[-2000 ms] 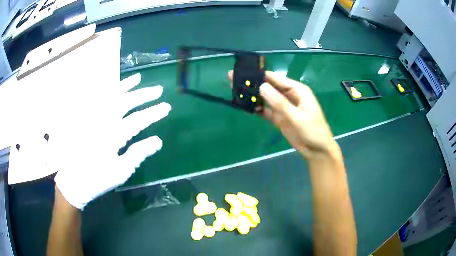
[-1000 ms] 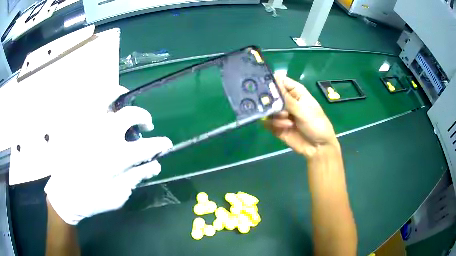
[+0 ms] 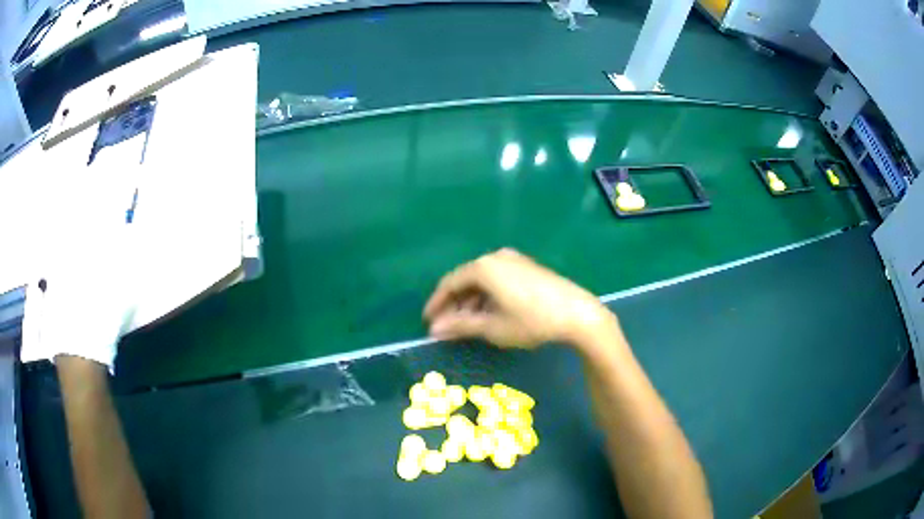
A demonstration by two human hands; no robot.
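Note:
My left hand (image 3: 81,314), in a white glove, is at the lower left edge of the white carrier board (image 3: 203,203); its fingers blend into the white, so its hold is unclear. A black phone frame (image 3: 124,127) lies partly visible on the board, under the beige strip (image 3: 127,89). My bare right hand (image 3: 512,304) is over the belt's near edge, above the pile, slightly blurred, its fingers curled; what is in them cannot be seen. The yellow three-lobed pieces (image 3: 491,421) lie in a loose pile on the dark bench.
The green belt (image 3: 436,203) carries a black frame with a yellow piece (image 3: 653,190) and two smaller-looking ones farther right. Clear film (image 3: 329,390) lies at the near belt edge. A clear plastic bag (image 3: 304,107) lies beyond the belt. A white post (image 3: 653,46) stands behind.
The frame held by both hands is out of them. My left hand has moved down-left and my right hand down-left towards the pile. The carrier board is tilted differently. The belt frames have shifted right.

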